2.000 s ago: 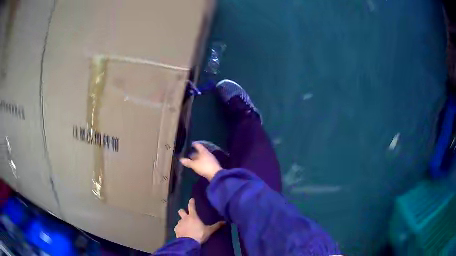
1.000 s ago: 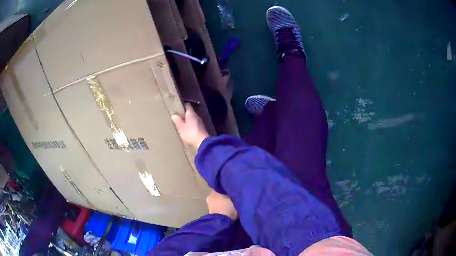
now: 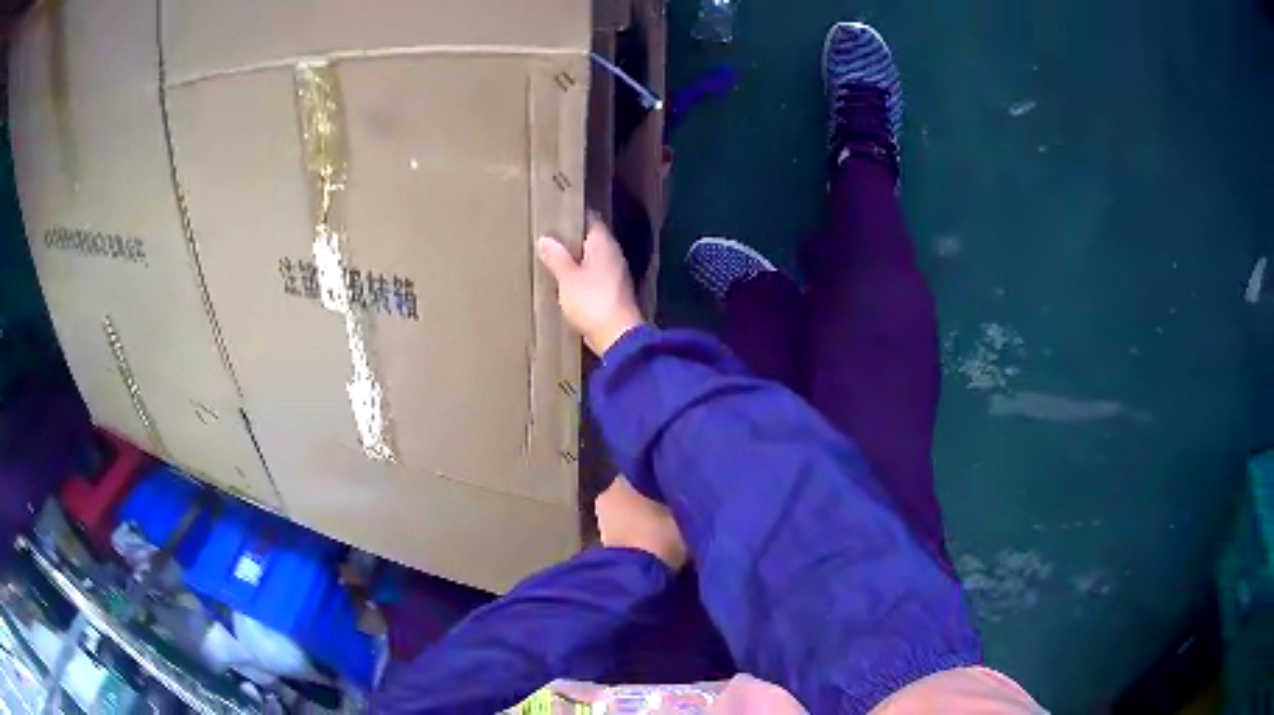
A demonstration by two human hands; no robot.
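A very large flattened brown cardboard layer sheet [image 3: 461,182], with tape strips and rows of printed characters, lies over a pallet stack [image 3: 639,168]. Dark parts show in the gap at the stack's side. My right hand [image 3: 598,289] is at the sheet's right edge, thumb on top and fingers at the rim, holding it. My left hand [image 3: 640,522] is lower down at the same edge; its fingers are partly hidden, so its grip cannot be told. A thin pale strand [image 3: 626,81] sticks out from the stack's side.
My legs and two grey shoes [image 3: 862,87] are right of the stack on the green floor [image 3: 1104,266]. Blue bins [image 3: 259,566] and a red one [image 3: 101,482] stand at the lower left. A green crate [image 3: 1248,559] is at the right rim.
Both hands were off the sheet two seconds ago; my right hand now holds its edge and my left hand is beside it. Since one second ago, the view has turned and my right hand keeps hold.
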